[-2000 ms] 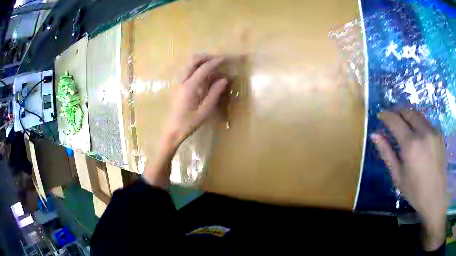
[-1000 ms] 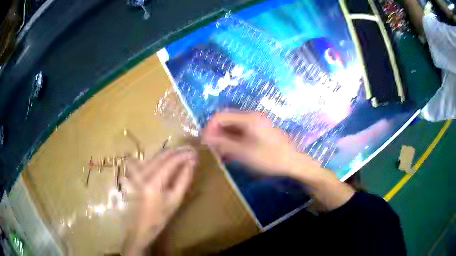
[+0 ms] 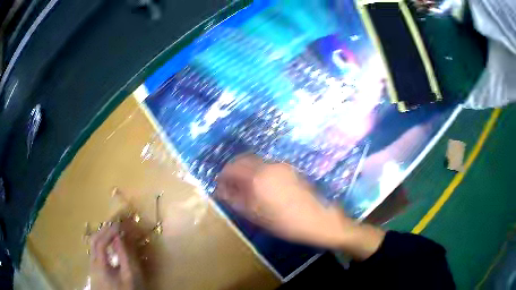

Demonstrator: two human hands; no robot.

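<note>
Several small wired components (image 3: 158, 221) lie loosely on the tan cardboard bench cover (image 3: 127, 141) at the lower left, small and blurred. My left hand (image 3: 113, 257) is low over these parts, its fingers bent; whether it holds one cannot be told. My right hand (image 3: 246, 184) is over the near left part of the blue-purple printed mat (image 3: 254, 73). It is blurred and its fingertips are not clear, so its grip cannot be told.
A black sheet with pale yellow borders (image 3: 401, 54) lies at the mat's far right. The dark conveyor (image 3: 73, 73) runs along the left, carrying an in-process unit (image 3: 34, 127). A person's pale sleeve (image 3: 498, 56) is at the upper right. A brown scrap (image 3: 455, 155) lies on the green floor.
The view first swung from the bench's left side towards the mat and black sheet. Since one second ago, my hands have moved apart, the left now lower left over the loose parts.
</note>
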